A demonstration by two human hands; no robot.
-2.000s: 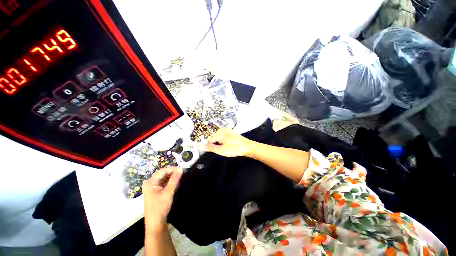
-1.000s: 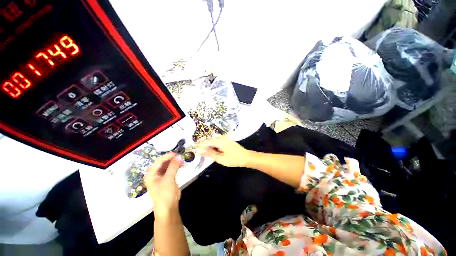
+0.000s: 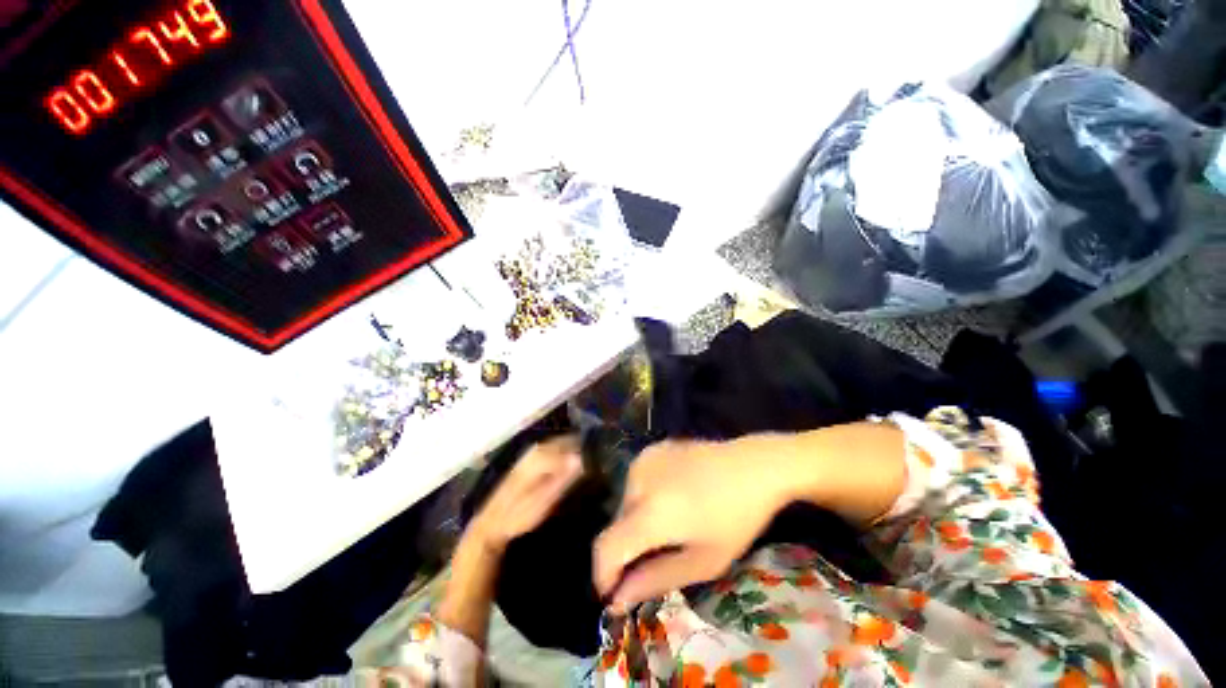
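Observation:
The black garment [image 3: 793, 370] lies over my lap and against the table's front edge, and part of it shows between my hands. My left hand [image 3: 531, 491] is blurred at the garment in front of the table; its fingertips are unclear. My right hand [image 3: 686, 518] is curled on the garment close to my body, its fingers closed over the cloth. Snap fastener parts lie in a gold and brown heap [image 3: 545, 289] and a paler heap [image 3: 377, 410] on the white table [image 3: 303, 518]. A small dark round part [image 3: 495, 372] sits between the heaps.
The black control panel [image 3: 229, 175] with red digits covers the upper left. A flat black rectangle [image 3: 647, 217] lies at the table's right end. Stuffed plastic bags [image 3: 914, 202] stand on the speckled floor. Something bright blue [image 3: 1058, 393] shows among dark cloth at right.
Both hands have left the working point by the small dark part and moved down toward my body, onto the garment. Garment cloth has risen at the table edge. The panel appears higher in view.

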